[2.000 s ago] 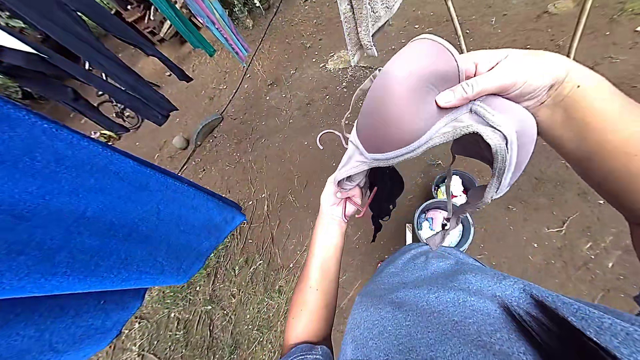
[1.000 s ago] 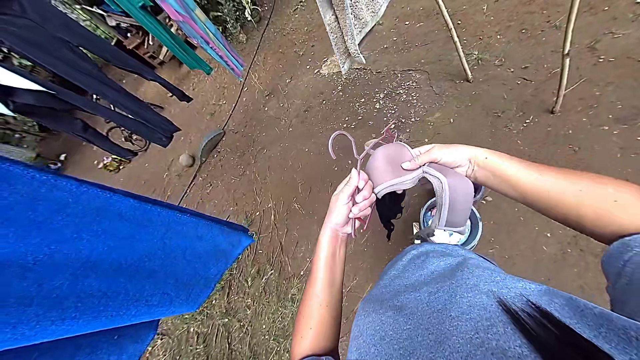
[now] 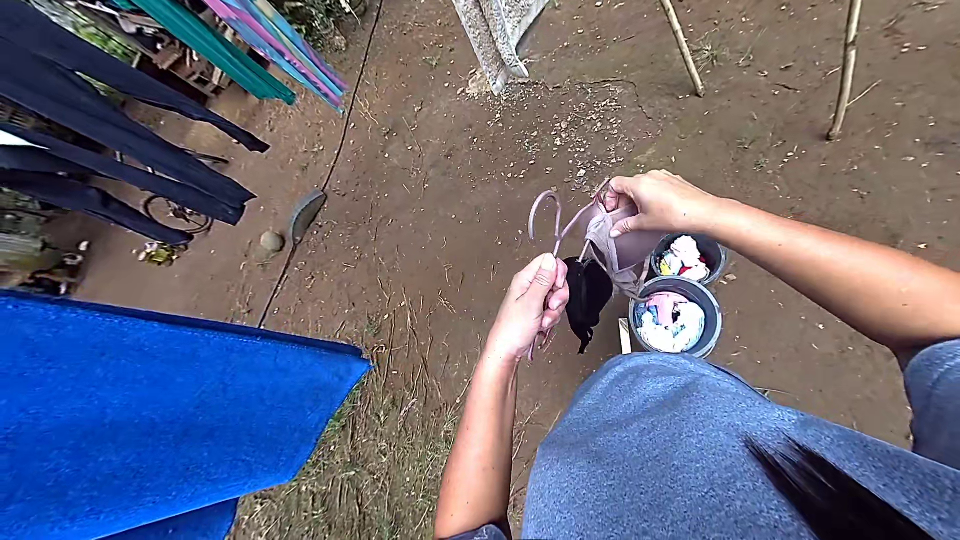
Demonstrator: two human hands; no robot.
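Note:
My left hand (image 3: pixel 531 306) is closed around a pink clothes hanger (image 3: pixel 556 225), its curved hook rising above the fist. With thumb and fingers my right hand (image 3: pixel 654 202) grips a mauve bra (image 3: pixel 619 244) at the hanger's right arm. The bra hangs below that hand, partly hidden by it. A black garment (image 3: pixel 587 296) dangles just right of my left hand. Below the bra, two buckets stand on the ground: the nearer bucket (image 3: pixel 716 330) holds white, pink and blue laundry, the farther bucket (image 3: pixel 718 253) white, red and yellow pieces.
A blue cloth (image 3: pixel 165 405) hangs at the lower left. Dark trousers (image 3: pixel 112 124), a green cloth (image 3: pixel 217 52) and a striped cloth (image 3: pixel 285 49) hang at the upper left. A grey patterned cloth (image 3: pixel 495 37) hangs at the top. Two wooden poles (image 3: pixel 682 49) (image 3: pixel 847 67) stand at the upper right.
The bra was held up open and spread two seconds ago; it now hangs lower, folded together at the hanger. My right hand has come closer to the hanger, and both buckets show more fully.

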